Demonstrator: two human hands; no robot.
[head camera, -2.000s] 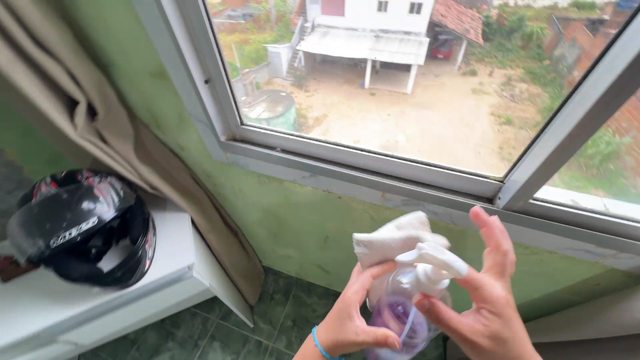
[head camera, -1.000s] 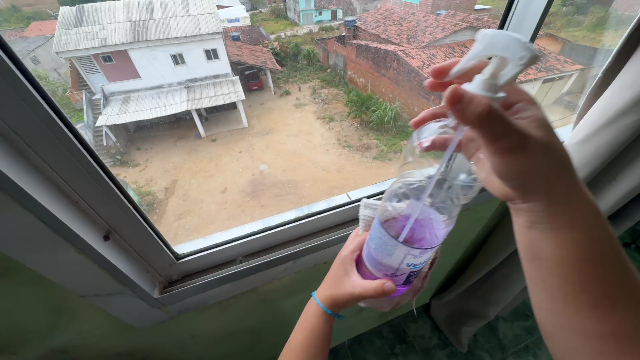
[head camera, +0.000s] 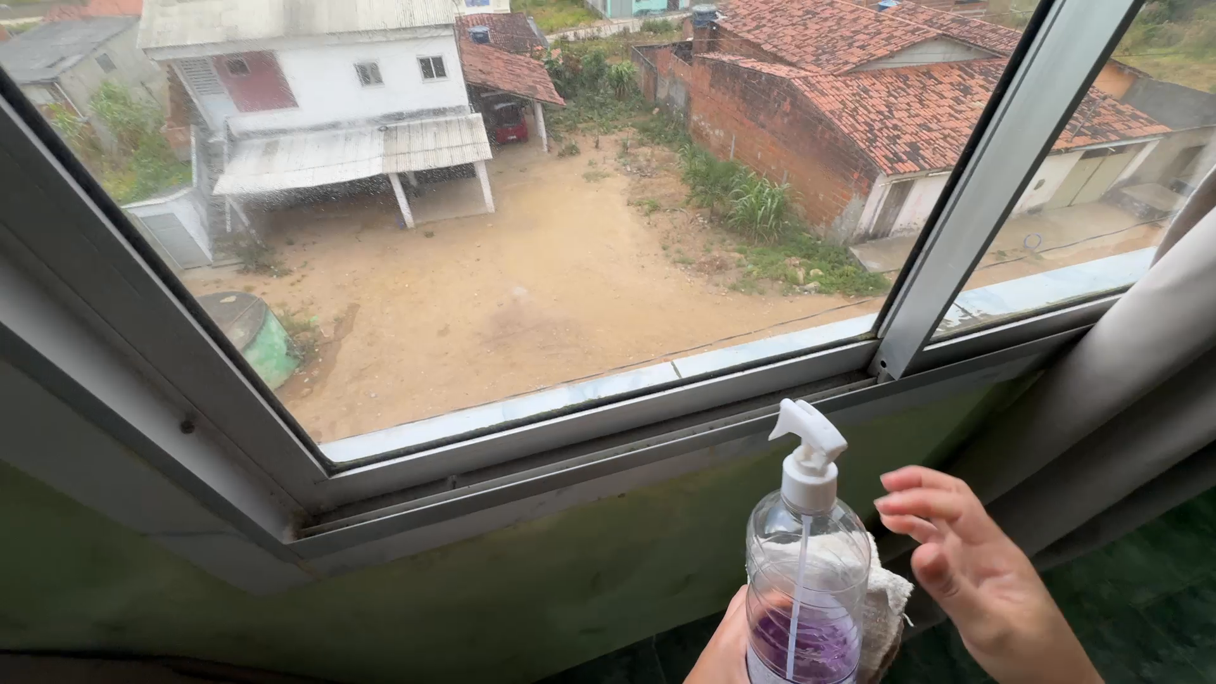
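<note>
A clear plastic spray bottle (head camera: 807, 579) with a white trigger head and purple liquid low inside stands upright at the lower right. Around its lower part is my left hand (head camera: 727, 636), partly cut off by the frame's bottom edge. A whitish cloth (head camera: 885, 589) shows behind the bottle; how it is held is hidden. Just right of the bottle, my right hand (head camera: 969, 560) is raised with bent fingers apart, holding nothing. The glass pane (head camera: 532, 275) in front bears fine droplets at its upper left.
An aluminium window frame (head camera: 608, 408) runs across above the bottle, with an upright bar (head camera: 997, 190) to the right. Below it is a green wall (head camera: 456, 589). A light curtain (head camera: 1130, 380) hangs at the right edge. Houses and a dirt yard lie outside.
My right hand has come off the spray head, which it held one second ago. The bottle now stands more upright and lower in view. The view has swung from the helmet side toward the window.
</note>
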